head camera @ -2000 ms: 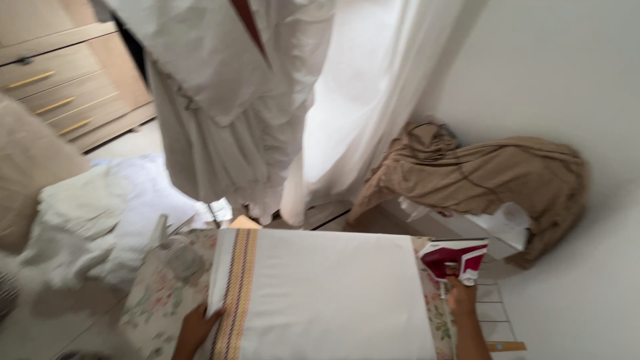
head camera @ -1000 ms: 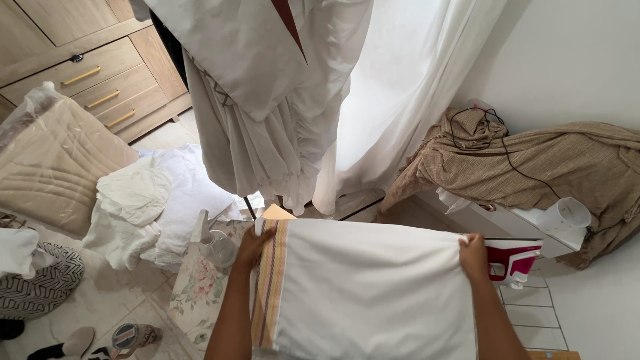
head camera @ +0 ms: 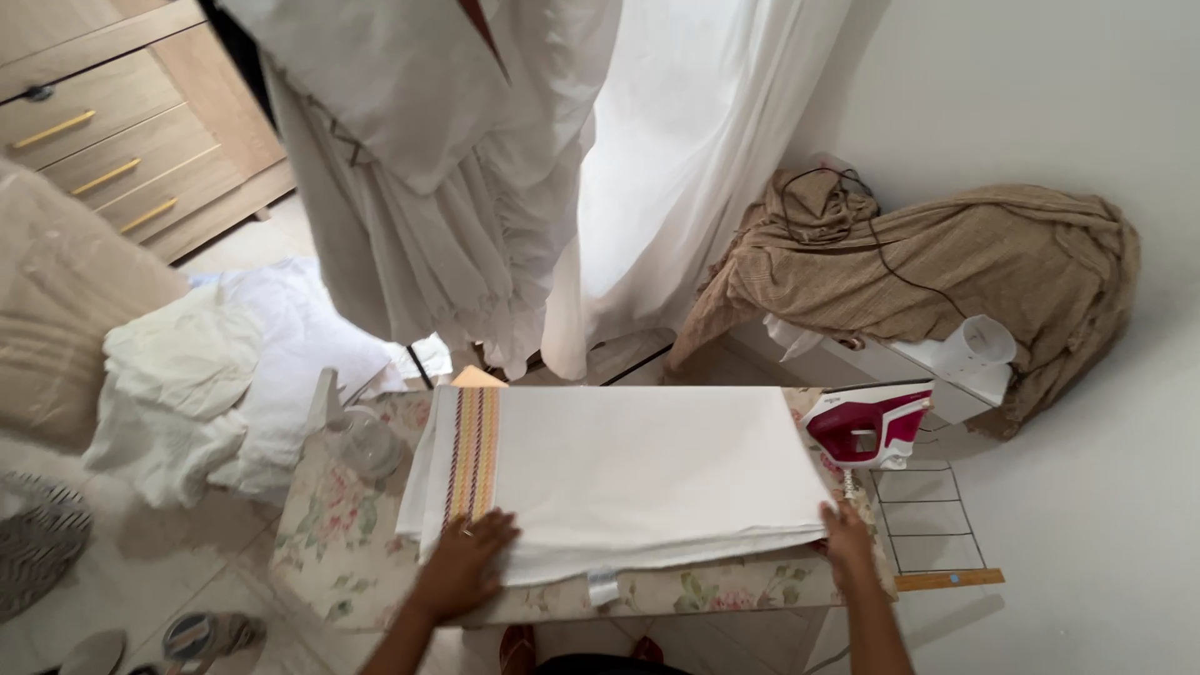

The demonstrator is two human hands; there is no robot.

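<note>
A folded white cloth (head camera: 647, 459) with a yellow and maroon woven band lies flat on a floral-covered ironing board (head camera: 347, 572). My left hand (head camera: 469, 562) rests palm down with fingers apart on the cloth's near left corner, by the band. At the near right corner, my right hand (head camera: 846, 539) has its fingers at the cloth's edge; whether they pinch it is hard to tell. Beyond that hand, a maroon and white steam iron (head camera: 867, 427) lies at the board's right end. A clear spray bottle (head camera: 366, 441) lies at the left end.
White garments (head camera: 441, 169) hang just beyond the board. White laundry (head camera: 187, 375) is heaped at the left beside a plastic-wrapped beige item (head camera: 75, 309). Brown cloth (head camera: 956, 244) drapes a piece of furniture at right, with a cord and a plastic cup (head camera: 980, 347). A wire rack (head camera: 928, 516) adjoins the board.
One second ago both hands held the cloth's far corners; now they are at its near edge. The cloth, raised then, lies folded into a shorter shape on the board, and the iron shows fully.
</note>
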